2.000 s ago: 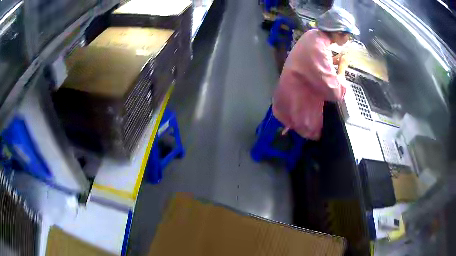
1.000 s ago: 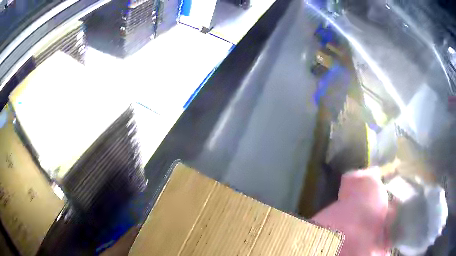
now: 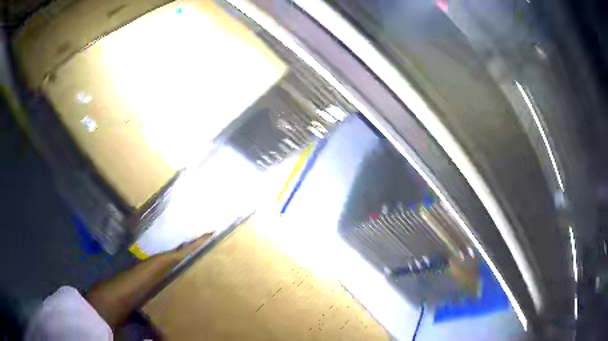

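Observation:
A brown cardboard-topped load (image 3: 253,286) fills the lower middle, close to me, tilted in the picture and cut off by the bottom edge. My left hand (image 3: 157,270) reaches in from the lower left, with a pale sleeve behind it. Its fingers lie along the load's left side and hold it; the fingertips are blurred. What lies under the cardboard top is mostly hidden. My right hand is out of the picture.
A large covered stack (image 3: 87,123) with a glaring cardboard top stands at upper left. Striped tray stacks (image 3: 407,253) stand right on the white bench (image 3: 320,200), marked with yellow and blue tape. A bright strip light (image 3: 427,126) crosses above.
The view has swung from the aisle to the bench. The cardboard-topped load is now beside the bench stacks, and my left hand and sleeve show more. The pink-clothed worker is out of view.

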